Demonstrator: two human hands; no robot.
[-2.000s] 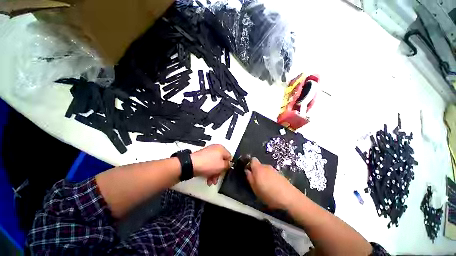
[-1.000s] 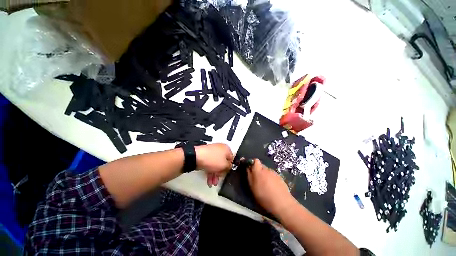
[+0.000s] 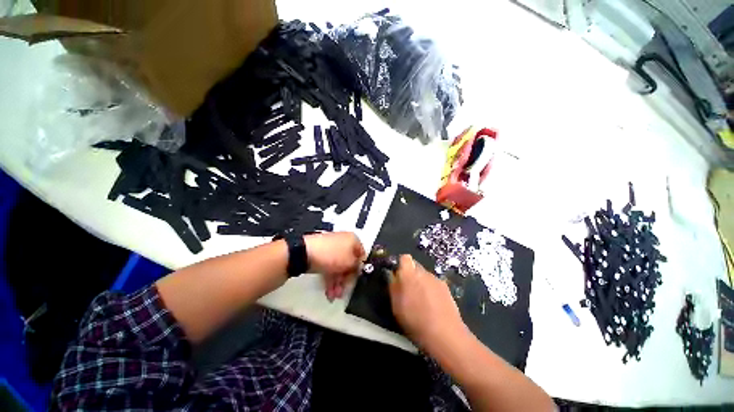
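My left hand [image 3: 336,256], with a black wristband, is at the left edge of the black work mat [image 3: 392,219]. Its fingertips pinch a small dark piece with a white dot [image 3: 369,268], which looks like a fabric tab. My right hand [image 3: 420,299] is a fist over the mat, around what looks like the hammer; its dark head [image 3: 389,262] shows beside the tab, and the handle is hidden. Shiny metal bits [image 3: 444,248] and white pieces [image 3: 492,269] lie heaped beyond my right hand.
Plain black tabs [image 3: 265,193] lie piled at left, with a bag of tabs [image 3: 406,76] behind. A cardboard box [image 3: 189,48] and clear bag [image 3: 96,117] stand far left. A tape dispenser [image 3: 467,170] is beyond the mat. Dotted tabs [image 3: 620,278] and a blue-handled tool [image 3: 571,314] lie right.
The view has shifted slightly. Both hands stay close together at the mat's left edge. The white dot at my left fingertips now shows more clearly beside the dark head.
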